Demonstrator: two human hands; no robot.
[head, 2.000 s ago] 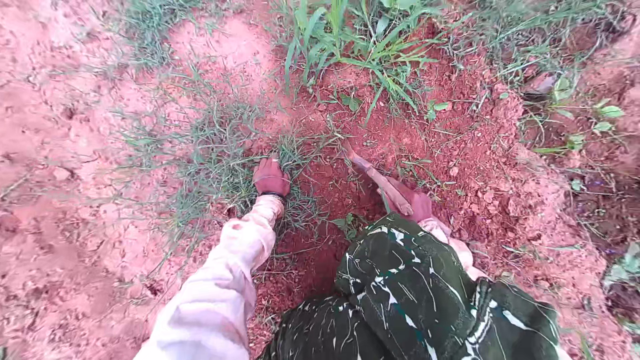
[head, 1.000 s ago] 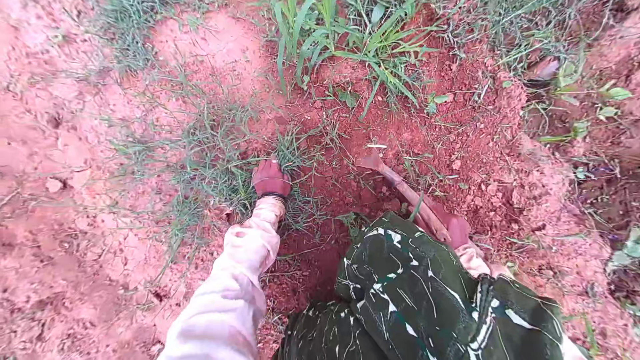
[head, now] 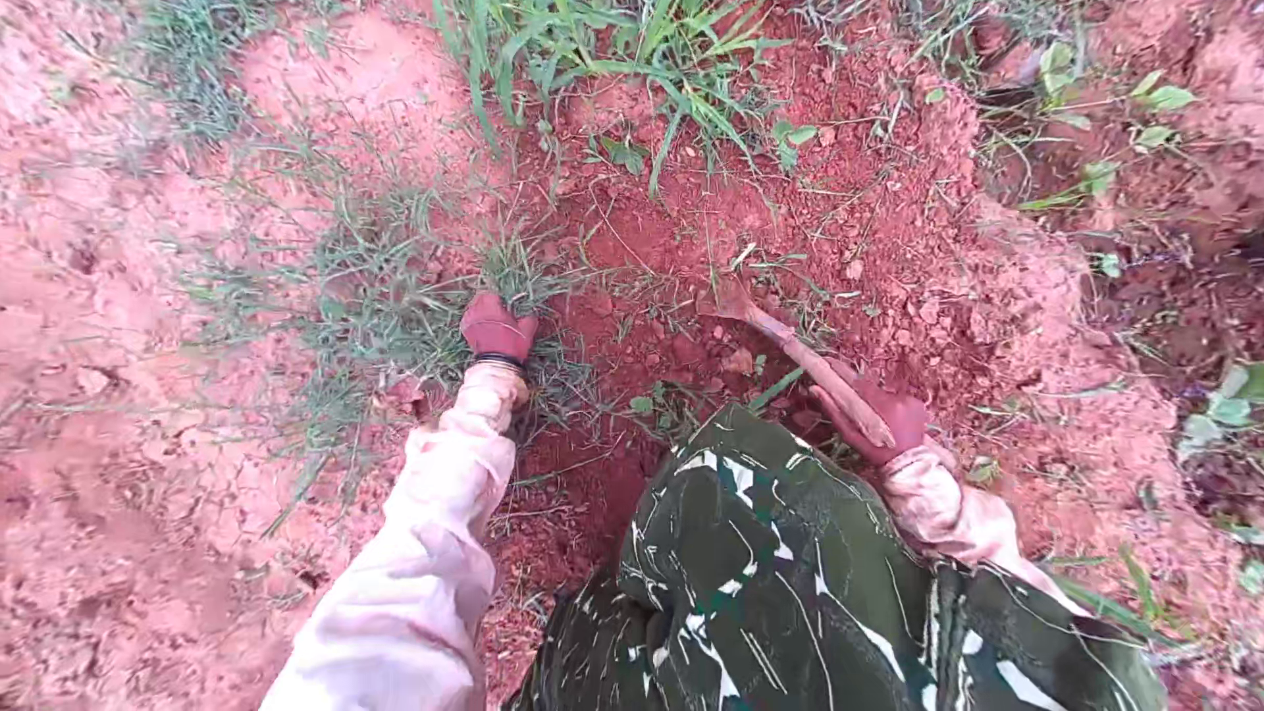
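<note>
My left hand (head: 499, 328), below a light sleeve with a dark band at the wrist, is closed on a tuft of grass (head: 518, 272) growing from the red soil. Its fingertips are hidden. On the right, my right hand (head: 884, 420) grips the wooden handle (head: 820, 367) of a small hand hoe. The handle slants up and left from the hand to a soil-coloured blade (head: 729, 299), which is at the loosened soil between the two hands. The blade's lower edge is hard to tell from the earth.
A clump of broad-bladed grass (head: 632, 59) grows at the top middle. More low grass (head: 365, 267) spreads left of my left hand. Leafy weeds (head: 1155, 109) stand along a crumbly soil edge at right. My knee in patterned dark green cloth (head: 770, 553) fills the lower middle.
Over the two seconds the hoe and my right hand shift right, then come back somewhat to the left. My left hand stays at the same grass tuft.
</note>
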